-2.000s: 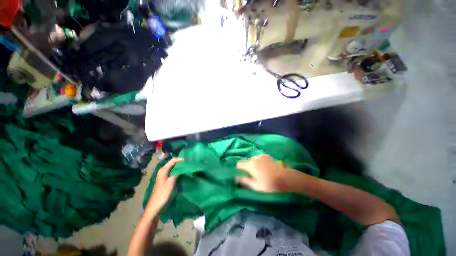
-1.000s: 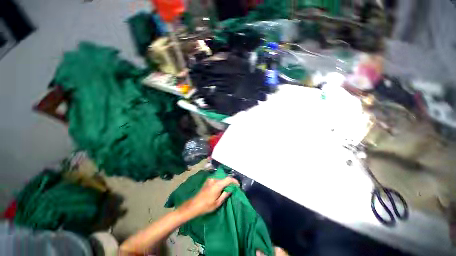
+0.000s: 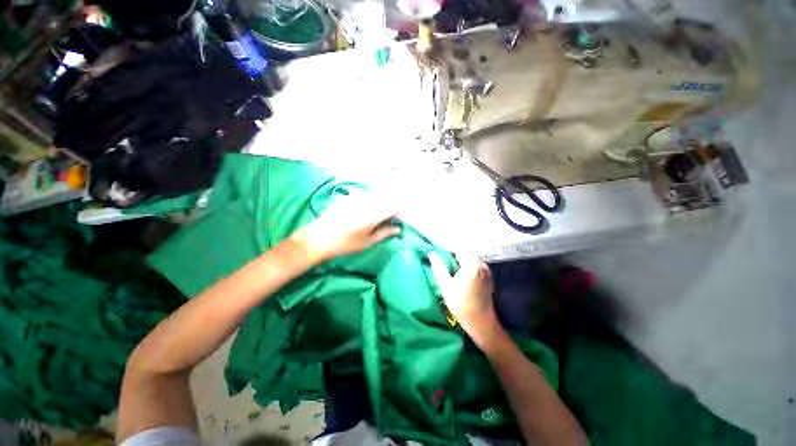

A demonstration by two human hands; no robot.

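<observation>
A bright green garment (image 3: 393,314) lies over the front edge of the white table and hangs down over my lap. My left hand (image 3: 349,228) rests on its upper part, washed out by lamp glare, fingers bent on the cloth. My right hand (image 3: 467,287) pinches the garment's right edge, by a small yellow print. The cream sewing machine (image 3: 602,104) marked JACK stands beyond my hands, its needle area (image 3: 447,139) above them. Scissors with black loop handles (image 3: 528,205) lie beside the machine head.
A black cloth pile (image 3: 153,113) and a blue-labelled bottle (image 3: 249,54) are at upper left. A round basin (image 3: 284,30) is behind. A dark-green heap (image 3: 52,314) is at left. A small parts tray (image 3: 689,179) sits at the table's right end.
The view has swung back to the machine. The green garment has come up from the lap onto the table, spread out to the left, with both hands now on it.
</observation>
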